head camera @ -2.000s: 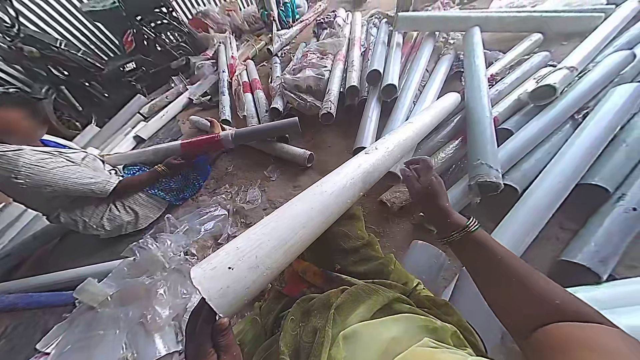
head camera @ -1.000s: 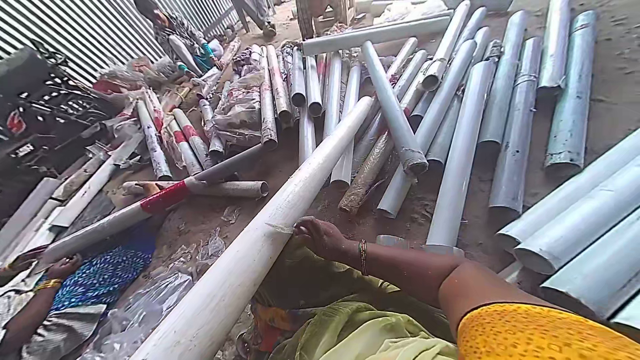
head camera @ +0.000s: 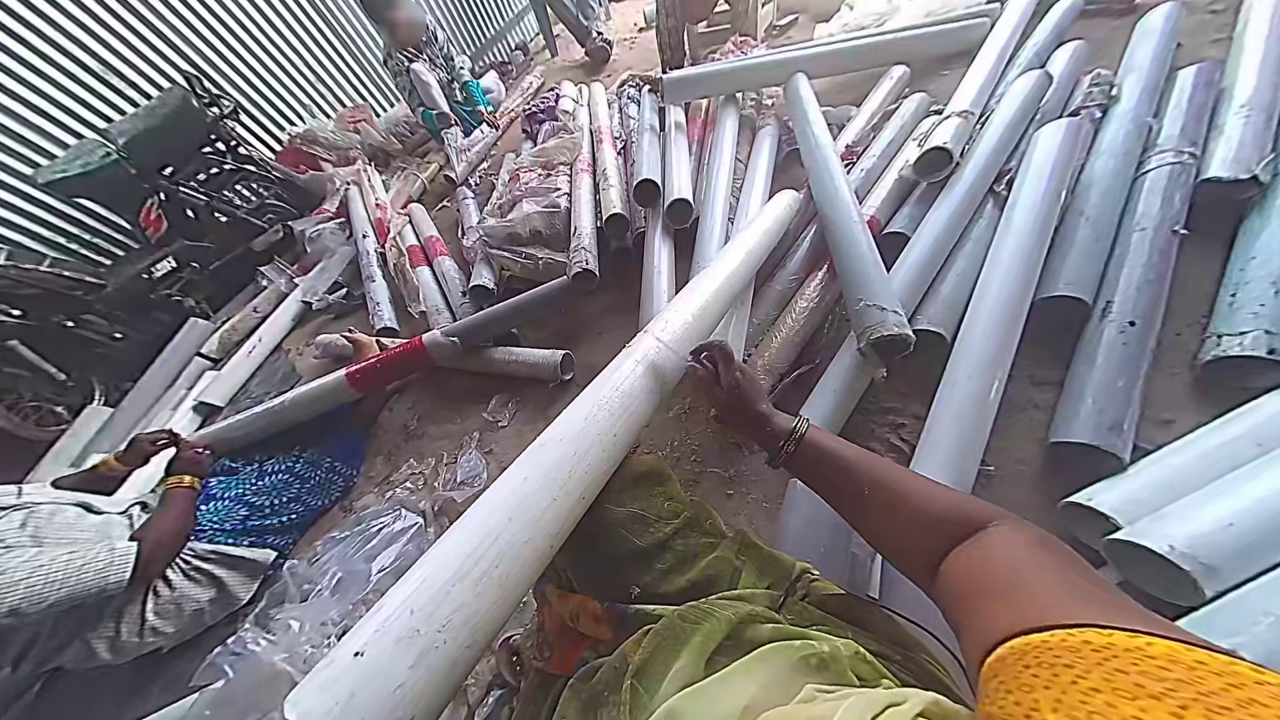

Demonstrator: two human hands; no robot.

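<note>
A long white pipe (head camera: 540, 470) slants across my lap from the bottom left up to the centre. My right hand (head camera: 735, 392), with bangles at the wrist, is at the pipe's right side near its upper part, fingers bent; whether they grip anything is unclear. My left hand is out of the frame, as is most of the pipe's near end. Green cloth (head camera: 740, 590) covers my lap under the pipe. Clear plastic film (head camera: 350, 580) lies crumpled to the left of the pipe.
Several grey pipes (head camera: 1010, 290) lie on the ground at right. A co-worker's hands (head camera: 170, 455) at left hold a pipe with a red band (head camera: 388, 366). Plastic-wrapped pipes (head camera: 583, 200) lie further back, near another person (head camera: 430, 75). A corrugated metal wall (head camera: 300, 50) stands behind.
Two seconds ago my left hand was at the pipe's near end; now it is out of view. The view has shifted. My right hand has come closer to the pipe's side.
</note>
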